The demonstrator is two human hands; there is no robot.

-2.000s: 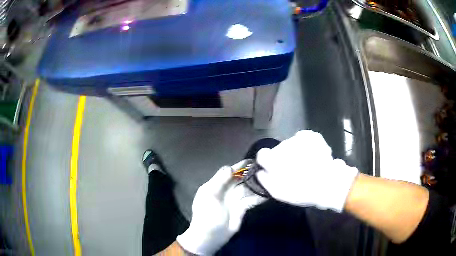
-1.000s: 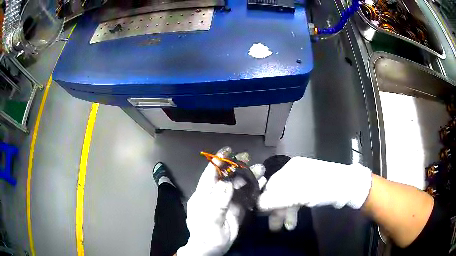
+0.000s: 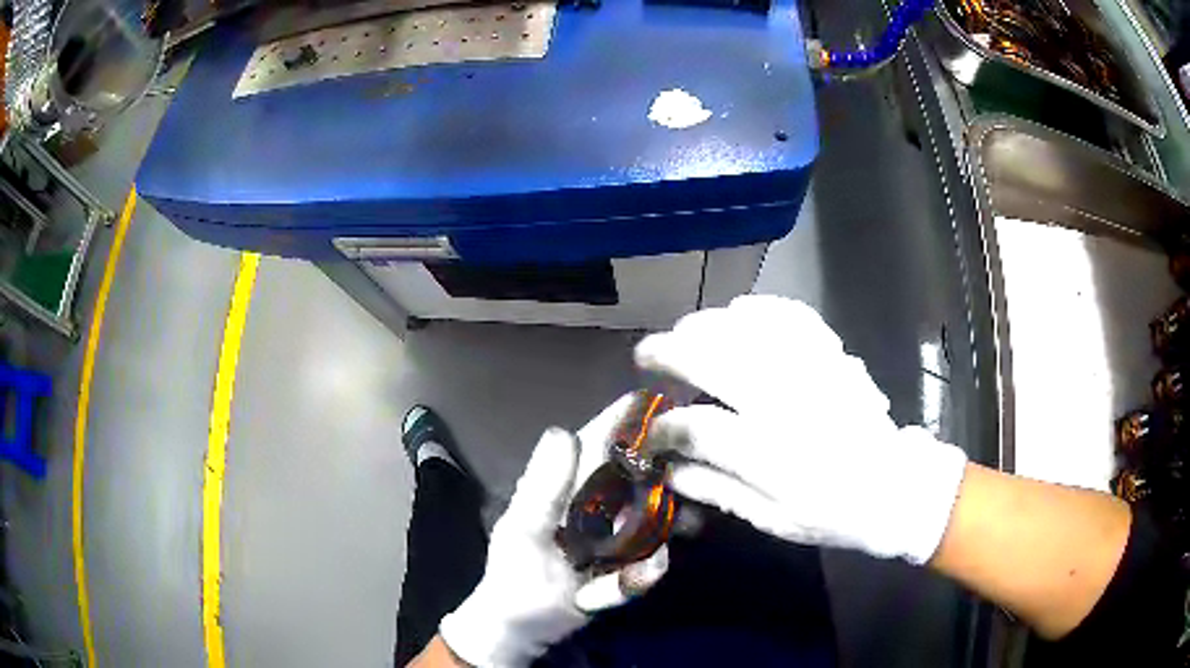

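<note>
A black, roundish wound coil (image 3: 594,516) with orange copper windings is held in front of my body, low in the middle of the view. Its round opening shows. My left hand (image 3: 542,561), in a white knit glove, grips the coil from the left and below. My right hand (image 3: 803,437), also in a white glove, is at the coil's upper right, with its fingers on the orange coil leads (image 3: 649,420). The fingertips of my right hand are partly blurred and hide part of the coil.
A blue table (image 3: 522,144) stands ahead, with a perforated base plate (image 3: 398,50) on it. At the right are the near tray (image 3: 1057,339) with darker coils and the upper tray (image 3: 972,59) with orange coils. A blue air hose (image 3: 894,39) hangs at the table's right.
The coil has turned in my left hand, so its opening now shows and its leads point upward. My right hand has moved up from beside the coil onto the leads.
</note>
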